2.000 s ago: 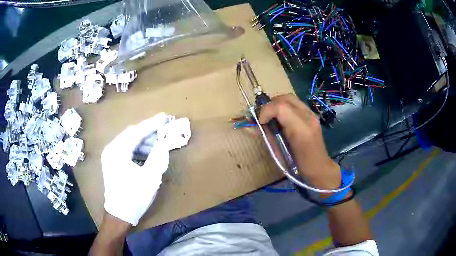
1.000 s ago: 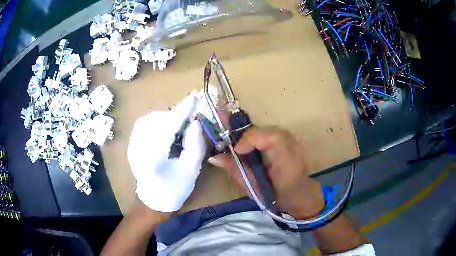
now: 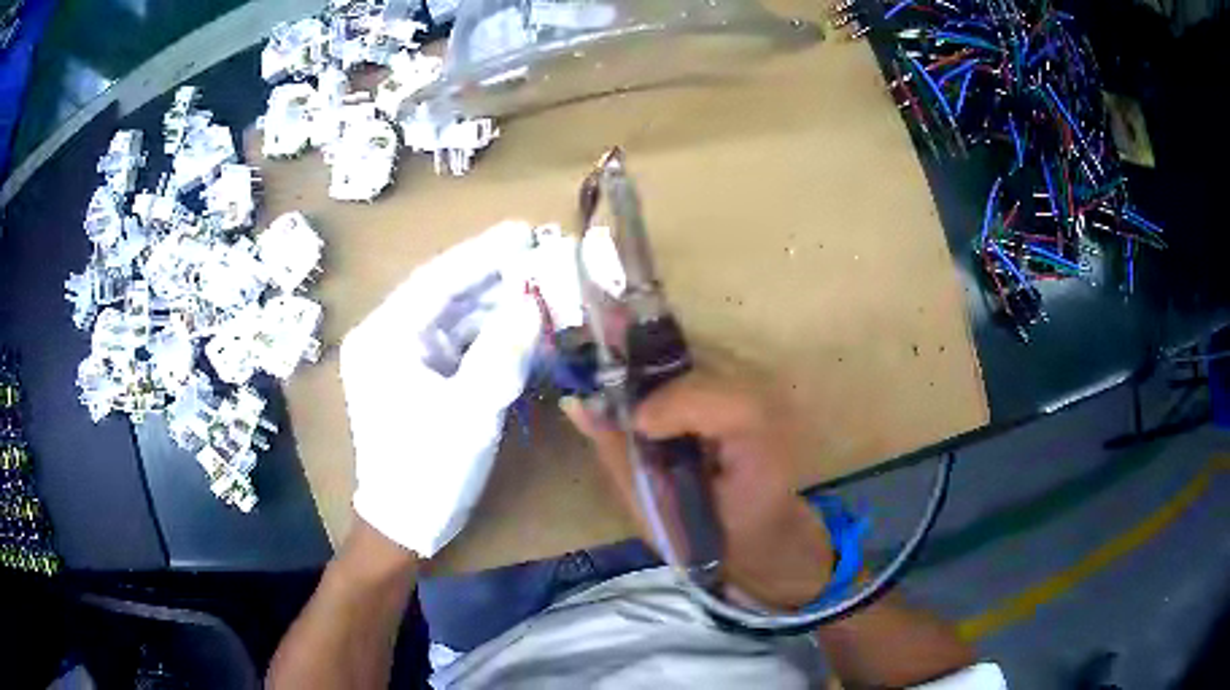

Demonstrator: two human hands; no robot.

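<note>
My left hand (image 3: 438,378), in a white glove, holds a white plastic housing (image 3: 564,270) above the cardboard sheet. My bare right hand (image 3: 715,465) grips the black handle of the soldering iron (image 3: 631,229), blurred by motion. Its barrel passes in front of the housing, with the tip pointing away from me. A thin solder feed tube (image 3: 645,499) runs beside it and loops past the wrist. Red and blue lead wires (image 3: 544,317) show between the two hands beside the housing; which fingers hold them cannot be told.
The cardboard sheet (image 3: 809,270) lies under the work. White housings (image 3: 189,270) lie in loose heaps at left and upper left. Tangled lead wires (image 3: 1025,121) lie at right. A clear extractor hood (image 3: 634,54) hangs at the top. Small circuit boards (image 3: 20,485) line the far left edge.
My right hand has moved from the right over to the housing, bringing the iron and wires beside my left hand. In the last second the hands stay close and the iron shifts slightly right.
</note>
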